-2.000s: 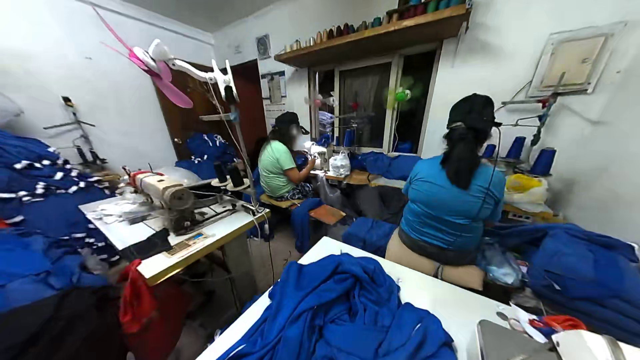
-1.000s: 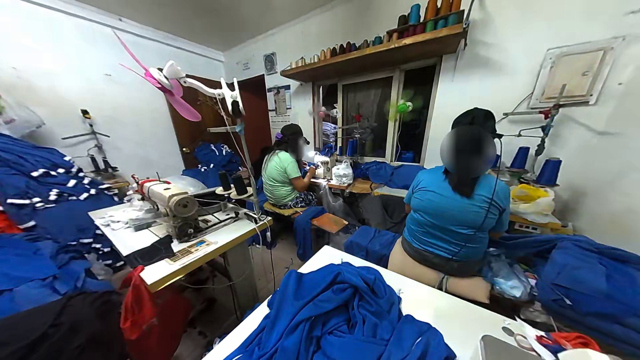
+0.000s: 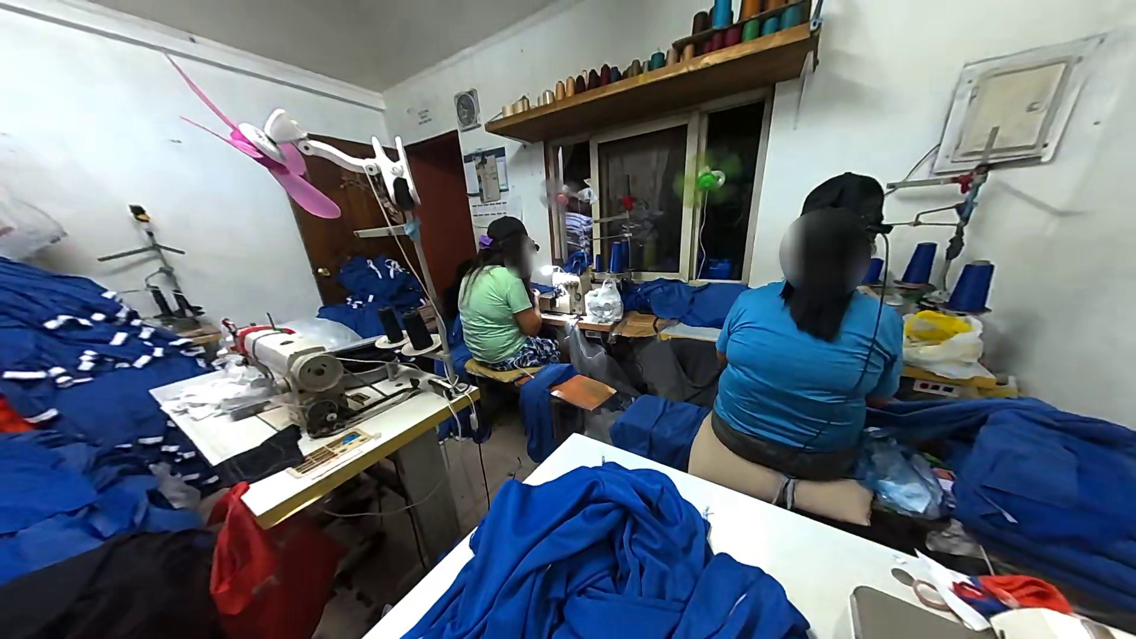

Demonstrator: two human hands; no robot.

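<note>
Neither my left hand nor my right hand shows in the head view. A crumpled heap of blue fabric (image 3: 603,550) lies on the white table (image 3: 772,541) at the bottom middle. Near the table's lower right corner are a grey metal plate (image 3: 905,617), the top of a white machine part (image 3: 1034,624), scissors (image 3: 927,593) and a piece of red fabric (image 3: 1025,593). What these things hide at the frame's bottom edge cannot be seen.
At left stands an industrial sewing machine (image 3: 302,364) on its own table, beside piles of blue fabric (image 3: 80,355). A person in blue (image 3: 803,373) sits just beyond the white table; another in green (image 3: 497,311) sits farther back. Thread cones line a wooden shelf (image 3: 657,84).
The person in blue has turned the head from facing away. The fabric heap lies still on the table. The view has shifted slightly.
</note>
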